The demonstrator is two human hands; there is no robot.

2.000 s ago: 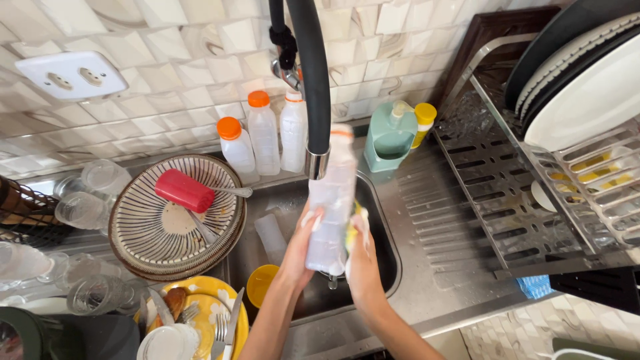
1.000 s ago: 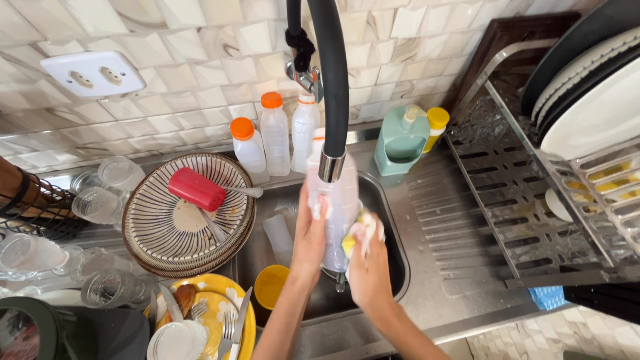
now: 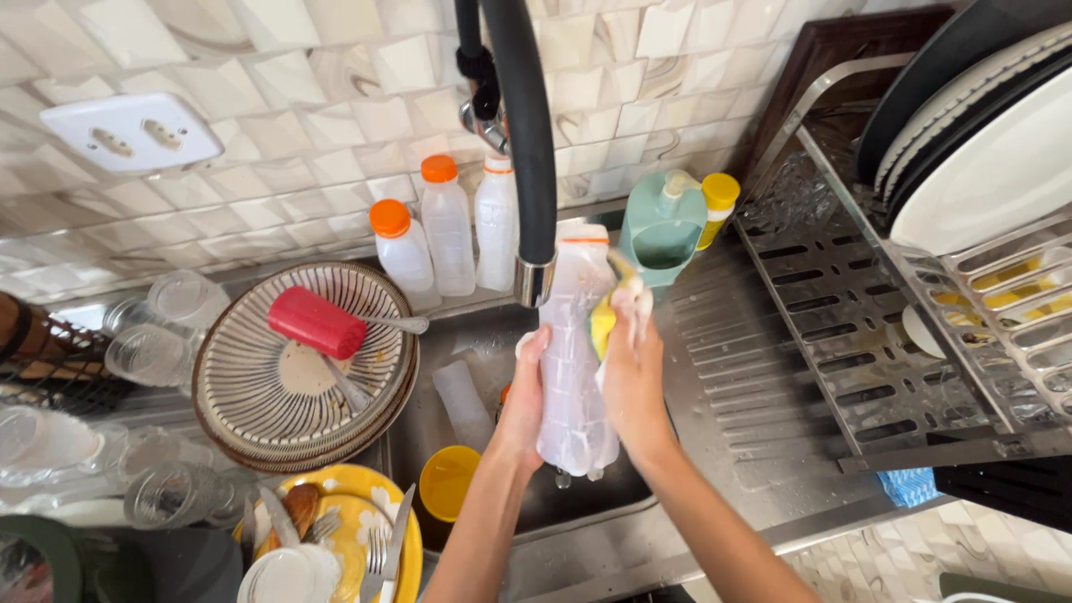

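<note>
My left hand (image 3: 523,402) grips a translucent plastic bottle (image 3: 574,377) from its left side, above the stainless steel sink (image 3: 578,511). The bottle's uncapped-looking neck with an orange ring points toward the wall. Soapy foam covers my right hand (image 3: 632,352), which holds a yellow and green sponge (image 3: 602,322) against the bottle's upper right side. In the sink lie a yellow cup (image 3: 450,483) and a clear plastic piece (image 3: 463,404). The black faucet hose (image 3: 532,134) hangs over the bottle, its metal tip (image 3: 534,280) near the neck.
Orange-topped bottles (image 3: 448,226) stand behind the sink, near a green soap dispenser (image 3: 663,222). Stacked striped plates (image 3: 243,394) hold a red cup (image 3: 316,322). A yellow plate (image 3: 410,544) with cutlery and several glasses (image 3: 172,494) sit left. The metal dish rack (image 3: 825,368) stands right.
The sponge and my right hand have moved up along the bottle, from its lower side toward its neck. My left hand still holds the bottle.
</note>
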